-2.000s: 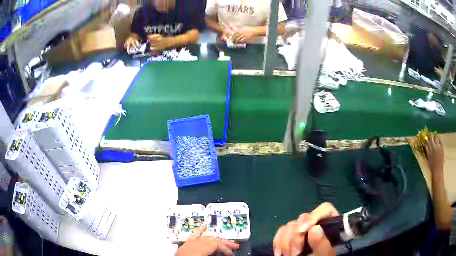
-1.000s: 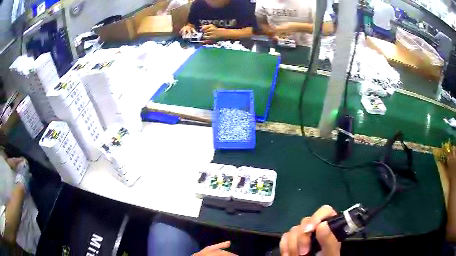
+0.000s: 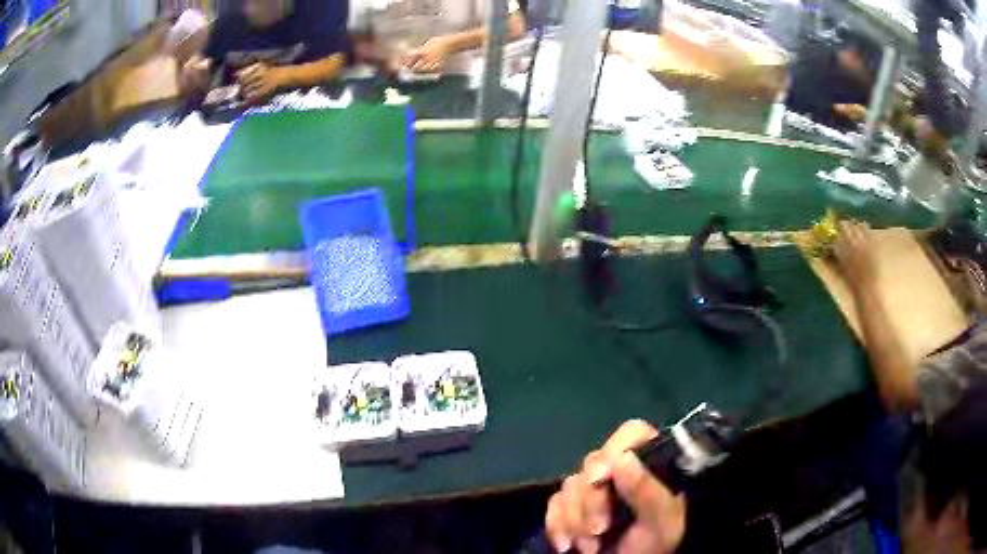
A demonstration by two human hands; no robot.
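Note:
My right hand is closed around the black electric screwdriver at the lower right, in front of the bench edge. The screwdriver's rear end with a pale band points up and right; its tip is hidden. My left hand is not in view. Two white plastic housings stand side by side, open side up, on a dark fixture near the bench's front edge. Each holds a green circuit board with yellow and dark parts. The blue bin behind them holds many small silver screws.
Stacked white housings stand at left on a white sheet. A metal post with a black block rises behind the bench mat. A black strap lies at right. People sit across the belt and at right.
The view has swung left and right between frames. My left hand, on the housings two seconds ago and at the bottom edge one second ago, is out of view. My right hand still holds the screwdriver.

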